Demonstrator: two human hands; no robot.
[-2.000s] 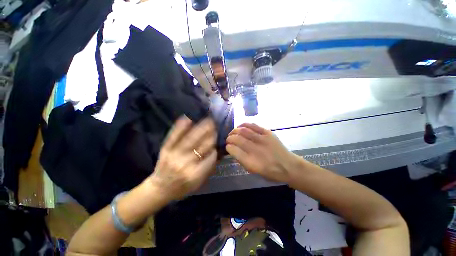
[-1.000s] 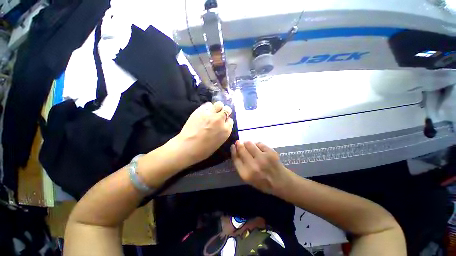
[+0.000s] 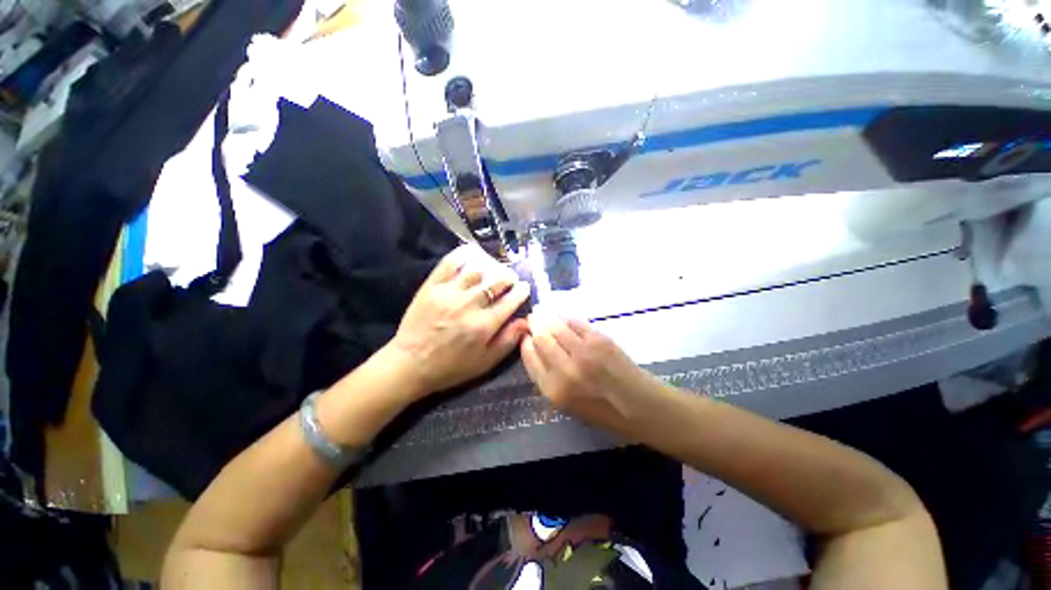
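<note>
The black garment piece [image 3: 334,259] lies in folds on the machine bed, left of the needle. My left hand [image 3: 461,317] presses on its right end just below the needle area, fingers bent. My right hand [image 3: 582,363] is beside it, its fingertips close to those of my left hand at the cloth edge. The pinched edge and the presser foot are mostly hidden by fingers and glare. A white piece [image 3: 190,207] lies at the left against the black cloth.
The sewing machine head [image 3: 830,173] spans the top, with a tension dial [image 3: 579,205] right of the needle. A black-tipped lever [image 3: 981,307] hangs at far right. The ruler edge [image 3: 761,375] runs along the front. More black cloth [image 3: 81,219] drapes at far left.
My left hand has shifted slightly left and lies flatter on the cloth. My right fingertips have come up against it near the needle. The view has tilted, so the machine sits lower.
</note>
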